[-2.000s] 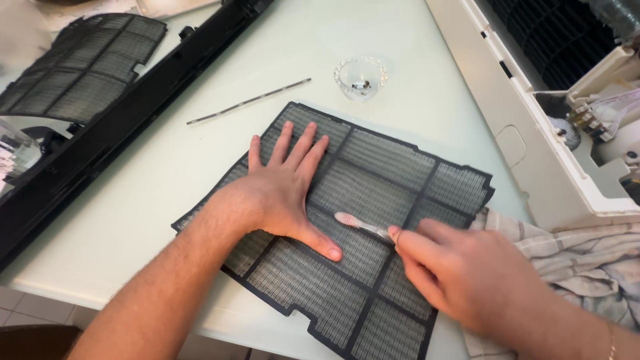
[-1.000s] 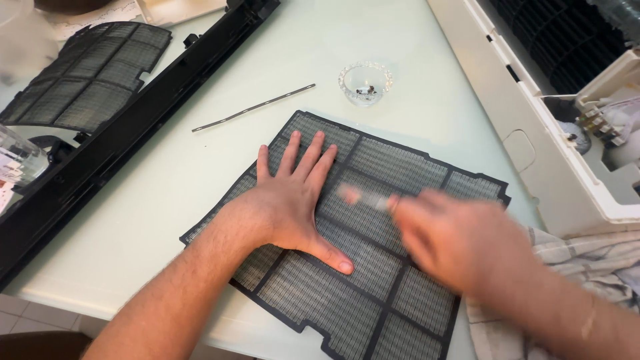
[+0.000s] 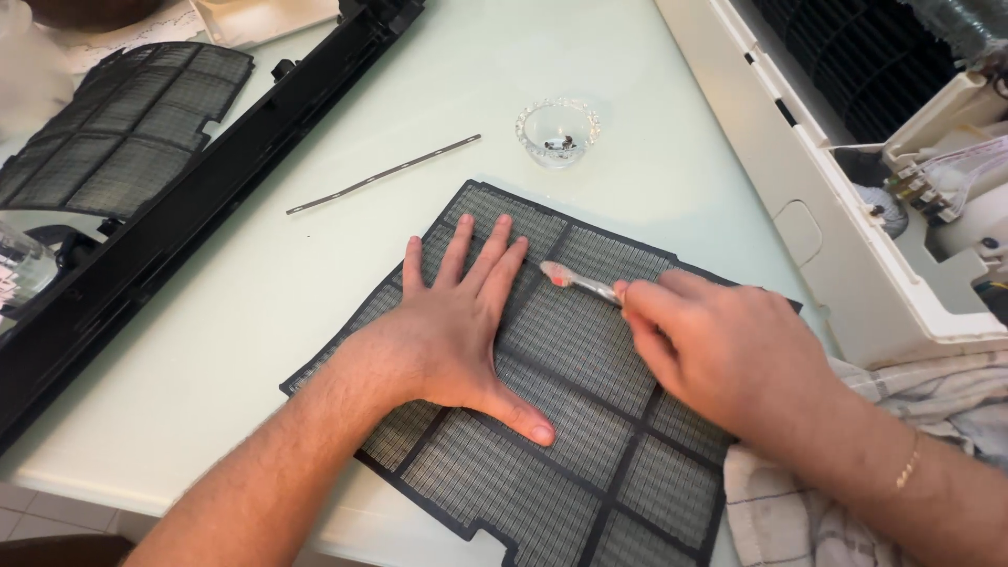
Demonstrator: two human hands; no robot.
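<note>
A dark-framed mesh air filter [image 3: 583,370] lies flat on the pale table. My left hand [image 3: 457,339] presses on its left part, fingers spread, holding nothing. Between thumb and fingers my right hand [image 3: 709,339] grips a toothbrush [image 3: 587,283] with a clear handle; its head is over the mesh, just right of my left fingertips. Whether the bristles touch the mesh cannot be told. Above the filter stand a small glass bowl [image 3: 557,132] with screws or similar small dark parts inside, and a thin dark strip [image 3: 383,174].
A long black plastic housing part [image 3: 213,197] crosses the left side, with a second mesh filter [image 3: 134,126] beyond it. On the right is the open white body of an air conditioner unit [image 3: 756,157], with wiring. A checked cloth [image 3: 787,504] lies under my right forearm.
My right hand has moved the toothbrush up over the mesh, nearer my left fingertips. My left hand stays pressed on the filter.
</note>
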